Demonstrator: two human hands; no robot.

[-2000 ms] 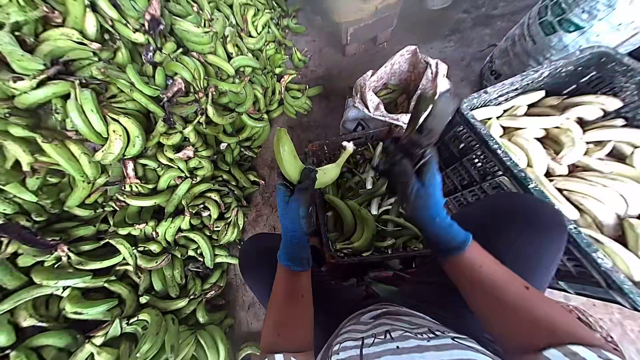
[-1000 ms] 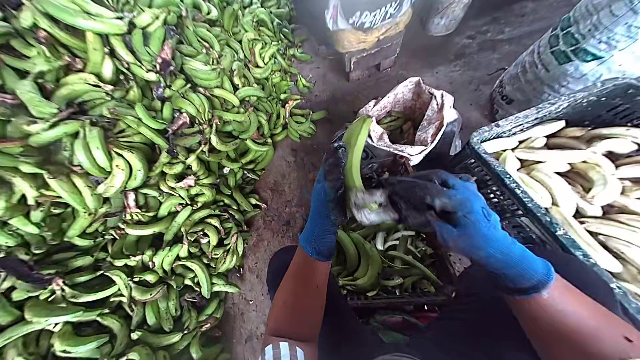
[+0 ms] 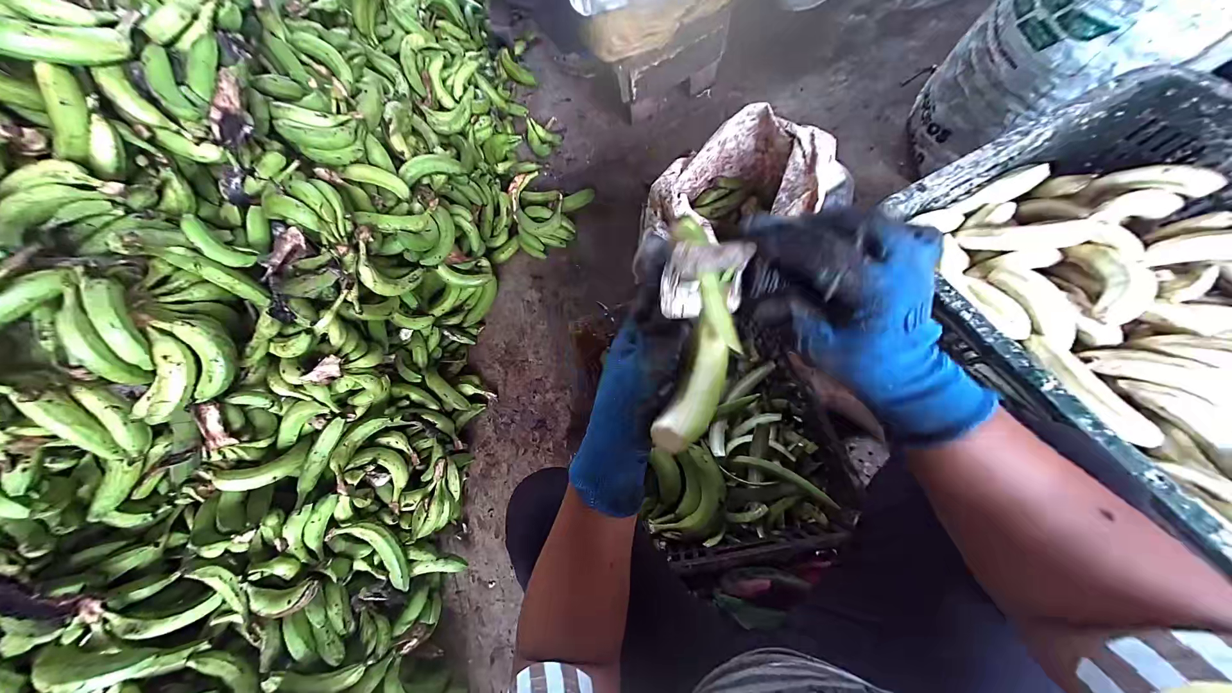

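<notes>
Above a plastic crate, my left hand [image 3: 640,356], in a blue and black work glove, grips a green plantain [image 3: 701,385] whose cut end points down toward me. My right hand [image 3: 847,289], gloved the same way and blurred, is closed around a small knife, its pale blade [image 3: 712,258] lying across the plantain's upper part. A strip of green peel stands off the fruit beside the blade. Below, the crate [image 3: 760,551] holds whole green plantains [image 3: 688,496] and loose peel strips [image 3: 780,472].
A big heap of green plantains [image 3: 289,337] covers the floor at left. Beyond my hands stands an open woven sack [image 3: 760,144] with green pieces inside. At right, a dark crate [image 3: 1088,404] holds peeled plantains [image 3: 1078,279]; a filled sack [image 3: 972,87] stands behind it.
The plantain, held up in my left hand earlier, now has its cut end pointing down toward me. My right hand has moved in from the right since two seconds ago, onto the fruit.
</notes>
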